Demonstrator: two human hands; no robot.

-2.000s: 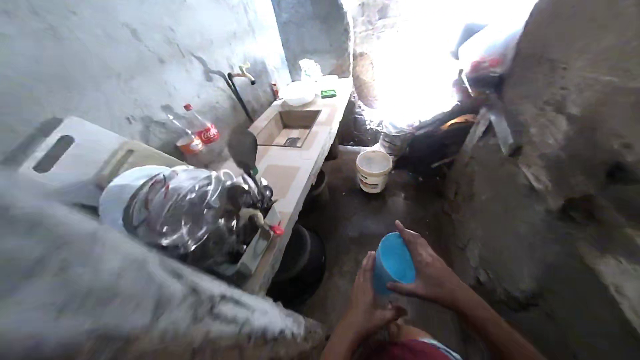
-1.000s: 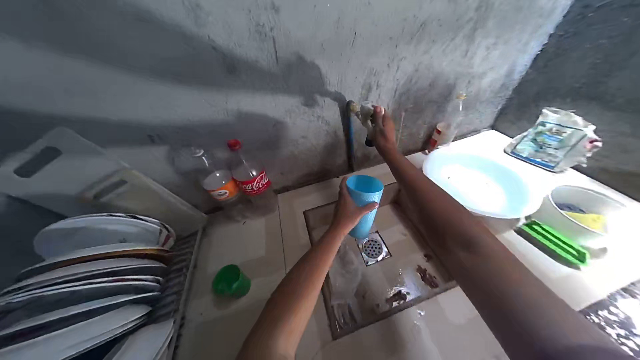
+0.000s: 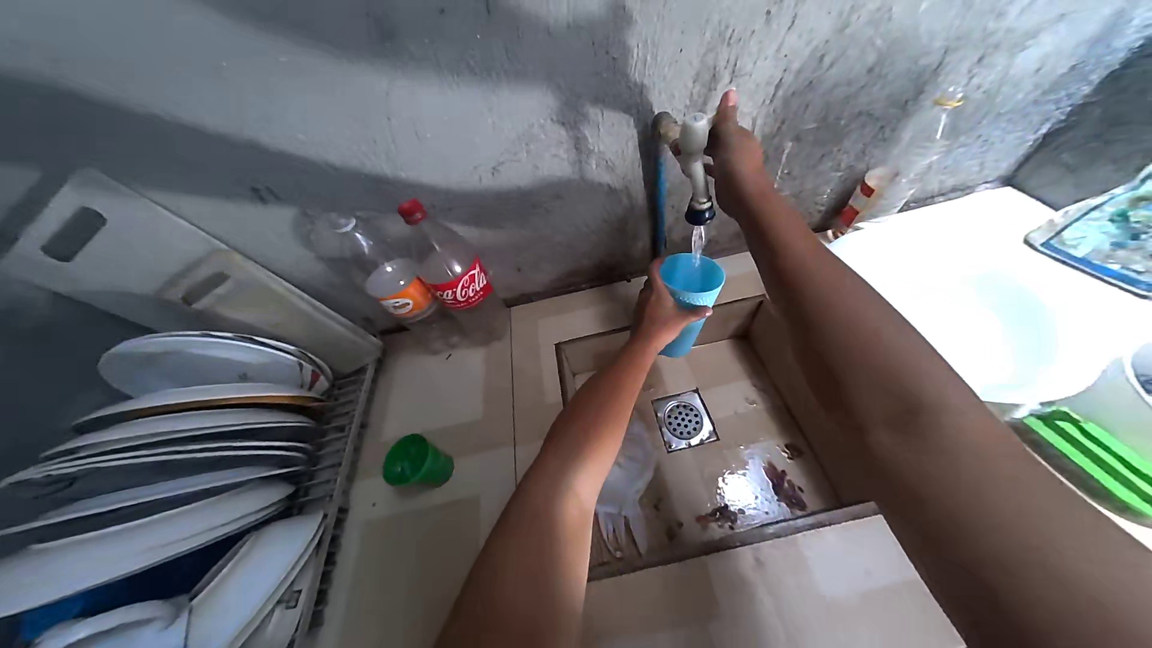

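My left hand (image 3: 664, 310) holds a light blue plastic cup (image 3: 689, 297) nearly upright over the back of the tiled sink (image 3: 801, 432). Water runs from the faucet (image 3: 697, 166) on the wall into the cup's mouth. At the faucet's right side is my right hand (image 3: 736, 157), its thumb pointing up; whether its fingers grip the tap is hidden. Below the cup lies a square metal drain (image 3: 684, 420), with wet brown scraps (image 3: 783, 486) nearer the sink's front.
Plates stand in a dish rack (image 3: 346, 450) at left, with cutting boards (image 3: 117, 243) behind. A green cup (image 3: 418, 461) lies on the tiled counter beside a Coca-Cola bottle (image 3: 459, 279) and another plastic bottle (image 3: 396, 283). A large white basin (image 3: 972, 306) sits right of the sink.
The view has swung from the floor to the sink. The blue cup, held by both hands at first, is now in my left hand only, under the faucet. Water now flows into it.
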